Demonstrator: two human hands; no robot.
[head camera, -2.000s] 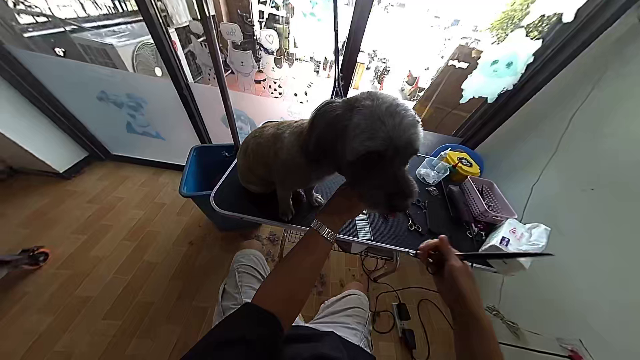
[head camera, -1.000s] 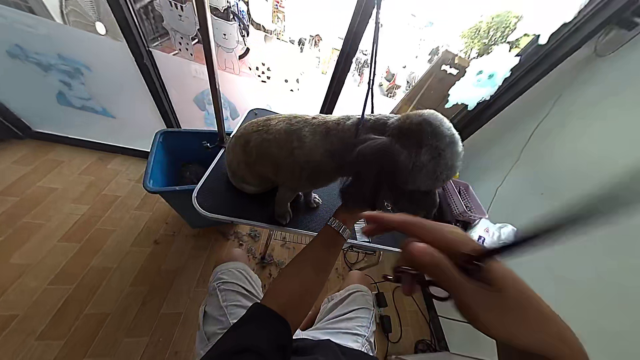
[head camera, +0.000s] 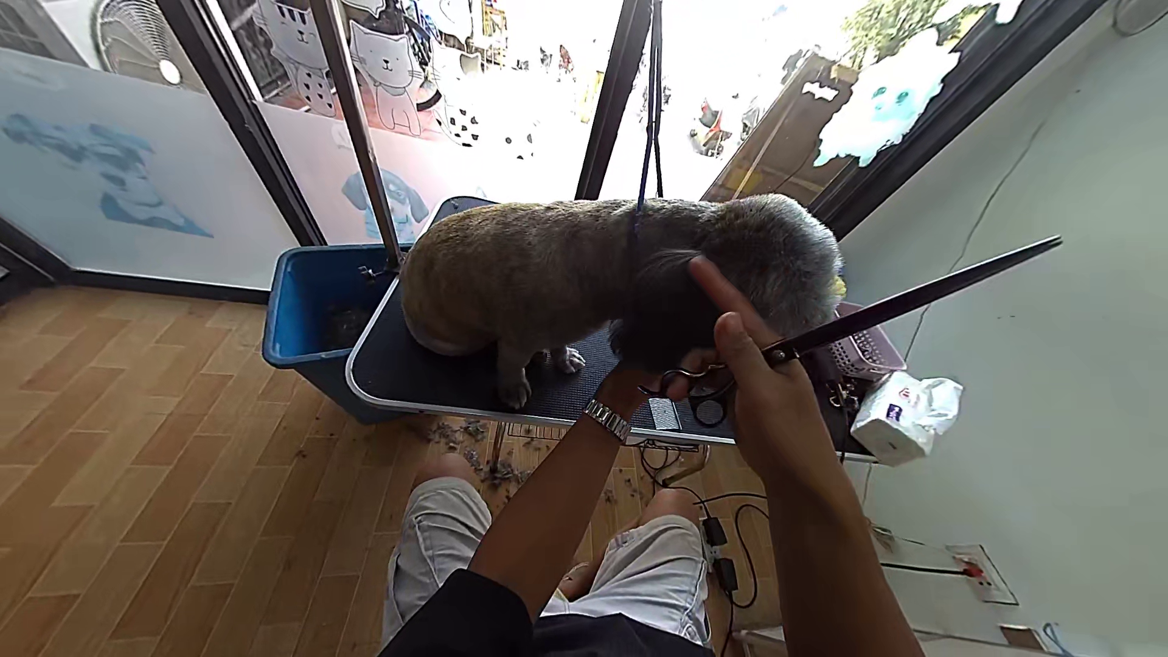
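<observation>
A grey-brown dog (head camera: 547, 265) sits on the black grooming table (head camera: 411, 370), its head turned to the right and a dark grooming loop (head camera: 650, 128) around its neck. My left hand (head camera: 639, 376), below a metal wristwatch, is under the dog's head; its fingers are mostly hidden, so its hold cannot be told. In my right hand (head camera: 753, 365) are long grooming scissors (head camera: 912, 299), blades closed and pointing right and up. The index finger of that hand is extended against the fur at the dog's ear.
A blue plastic bin (head camera: 315, 356) stands left of the table. At the table's right end are a pink basket (head camera: 867, 351) and a pack of tissues (head camera: 908, 415). Cables (head camera: 748, 547) and hair clippings (head camera: 479, 456) lie on the floor. A metal post (head camera: 356, 128) rises at the table's left.
My right hand has moved with the scissors from beside the table's right end to the dog's head. The dog's head has turned further right. The view has shifted closer.
</observation>
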